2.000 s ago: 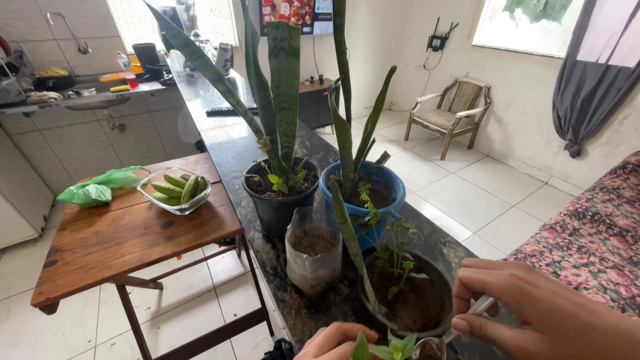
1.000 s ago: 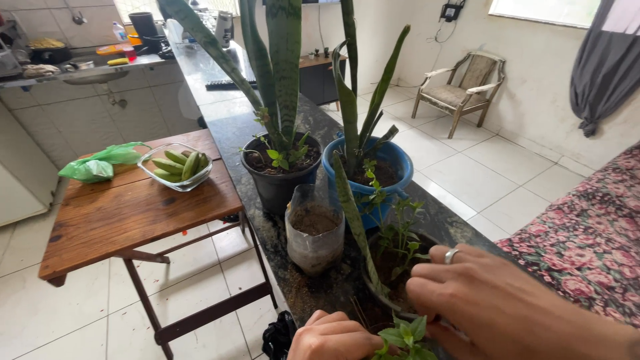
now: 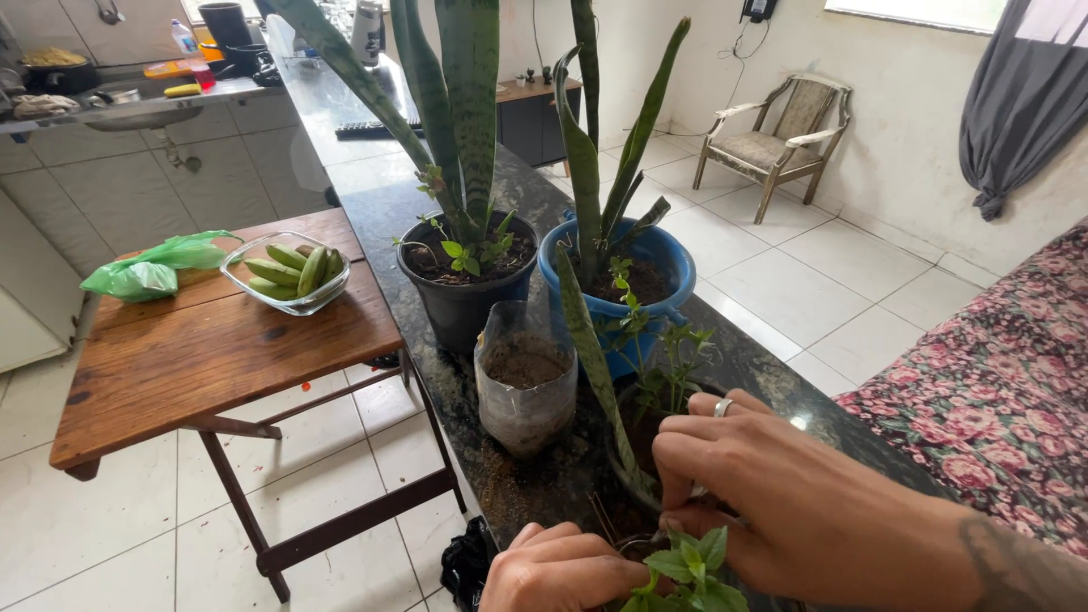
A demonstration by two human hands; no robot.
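Observation:
My right hand [image 3: 731, 484], with a ring on one finger, is bent over the near rim of a dark pot [image 3: 625, 459] that holds small leafy plants and one snake plant leaf [image 3: 595, 365]. Its fingertips pinch together; what lies between them is hidden. My left hand [image 3: 565, 569] is at the bottom edge, curled beside a small green leafy plant [image 3: 693, 565], its fingertips partly behind the leaves. A cut clear plastic bottle with soil [image 3: 527, 399] stands on the granite counter. Behind it are snake plants in a black pot [image 3: 467, 297] and a blue pot [image 3: 676, 263].
A wooden folding table [image 3: 195, 357] at the left bears a glass dish [image 3: 319, 297] of green bananas [image 3: 293, 272] and a green plastic bag [image 3: 149, 272]. A floral-covered surface [image 3: 977, 391] lies to the right. A black plastic bag [image 3: 466, 561] is low beside the counter.
Two seconds ago my right hand held a metal spoon handle; no spoon can be made out now. That hand has moved left, over the dark pot's near rim.

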